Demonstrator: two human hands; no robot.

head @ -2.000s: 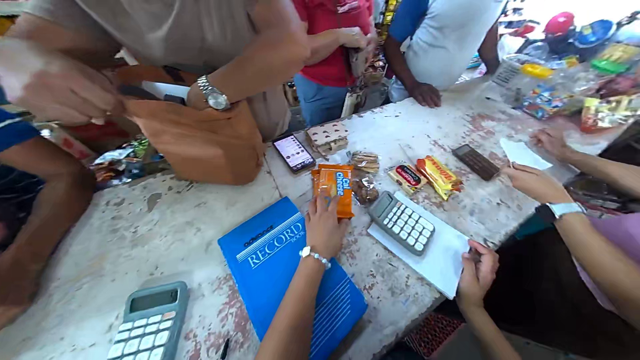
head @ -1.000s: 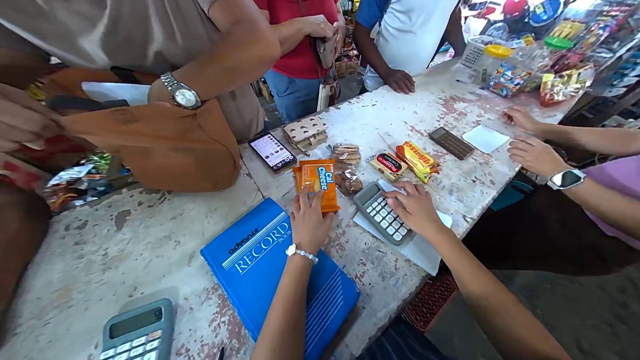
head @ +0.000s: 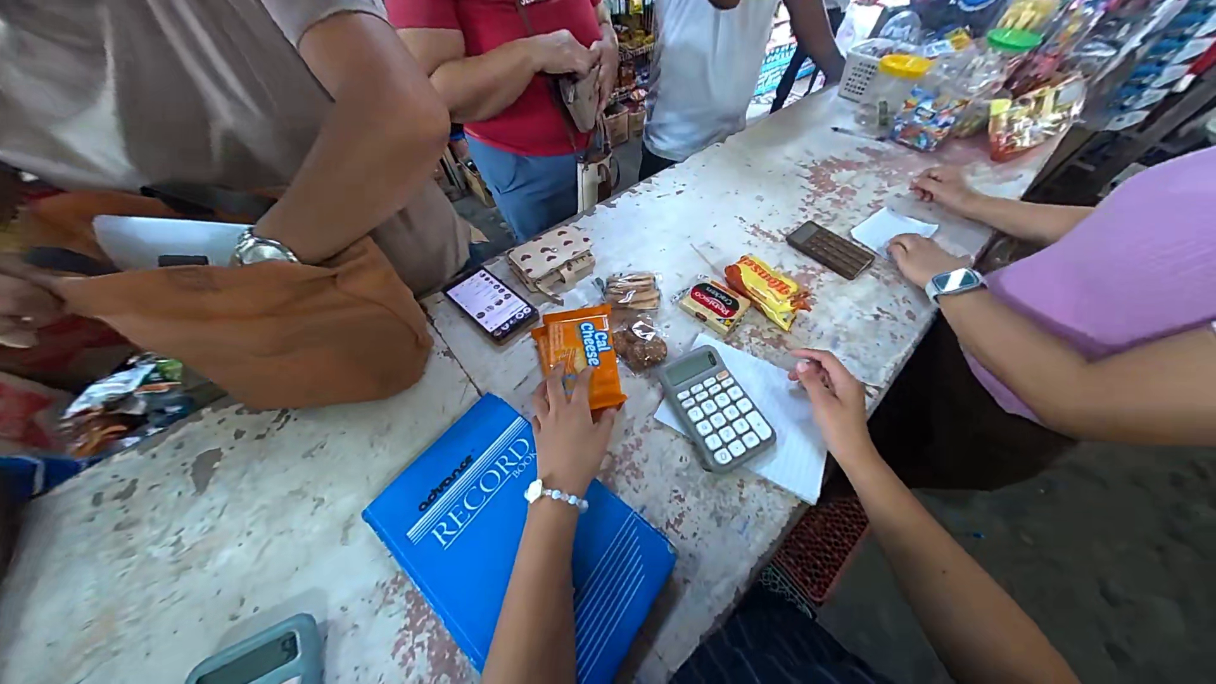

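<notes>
My left hand (head: 572, 427) rests its fingertips on the lower part of the orange Cal Cheese packets (head: 591, 356); whether it grips them I cannot tell. Its wrist lies above a blue record book (head: 427, 532). My right hand (head: 836, 399) is held over the right edge of white paper sheets (head: 793, 399), fingers loosely curled; whether it pinches the paper is unclear. A grey calculator (head: 717, 408) lies on those sheets, between my hands. Beside the packets are bagged round cookies (head: 639, 342) and bagged stick biscuits (head: 632, 291). A Rebisco crackers pack (head: 714, 305) touches a yellow snack packet (head: 768, 290).
A phone (head: 491, 303) and a patterned wallet (head: 551, 258) lie beyond the packets. At left, a person reaches into a brown bag (head: 285, 332). Another person's hands rest near a small paper (head: 893, 229) and a dark calculator (head: 829, 249). A second grey calculator (head: 266, 655) sits near left.
My right hand held the paper's edge, then moved onto the calculator keys, and is now back at the paper's right side. My left hand has stayed at the orange packets.
</notes>
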